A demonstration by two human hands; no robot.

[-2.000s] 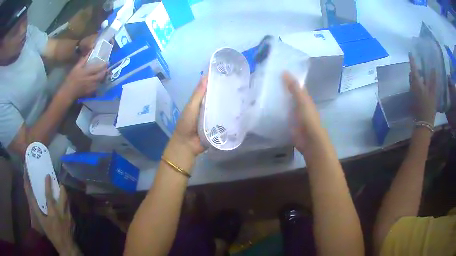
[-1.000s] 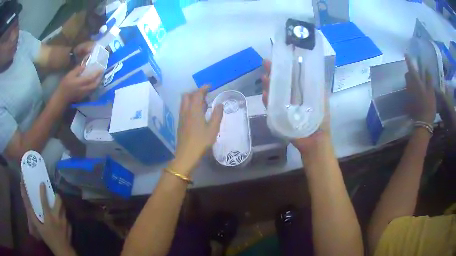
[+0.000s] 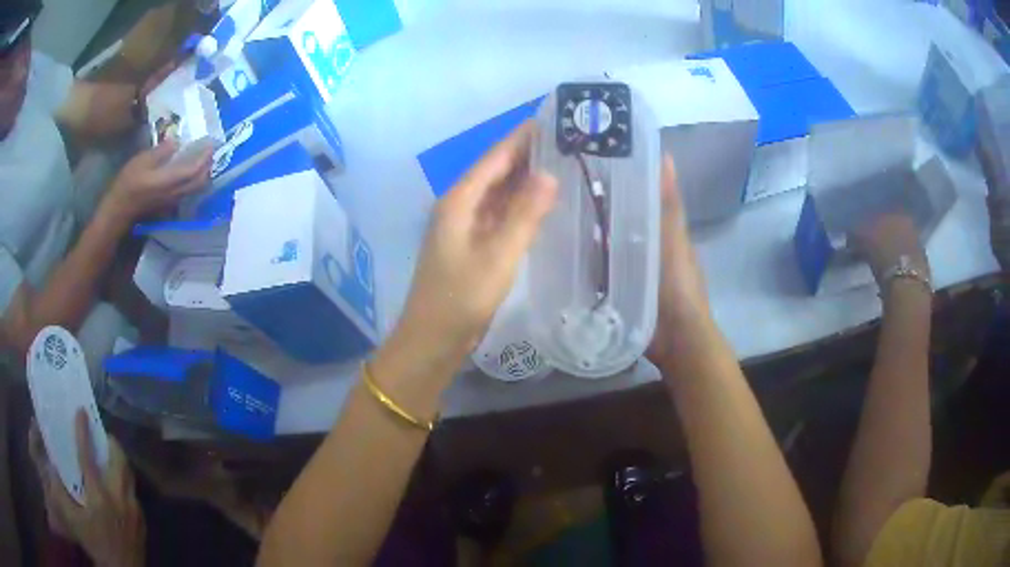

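Note:
My right hand [image 3: 678, 271] holds the frosted clear housing [image 3: 631, 238] upright from its right side. A black square fan [image 3: 594, 120] sits at its top end, and thin dark red wires [image 3: 601, 222] run down inside to a round fitting near the bottom. My left hand [image 3: 476, 238] is at the housing's upper left edge, fingers bent; whether it grips the housing is unclear. The white base cover [image 3: 512, 357] lies on the table behind the housing, mostly hidden, with its slotted grille showing.
Blue-and-white cartons stand on the white table [image 3: 443, 66] to the left and right. A person at left holds a small white box [image 3: 183, 116]. Another hand at lower left holds a white oval cover [image 3: 67, 410]. At right, a neighbour's hand reaches into an open carton [image 3: 858, 183].
The clear housing has moved left and down, now in front of the base cover. My left hand has risen from the base cover to the housing. The right neighbour's hand has moved into the carton.

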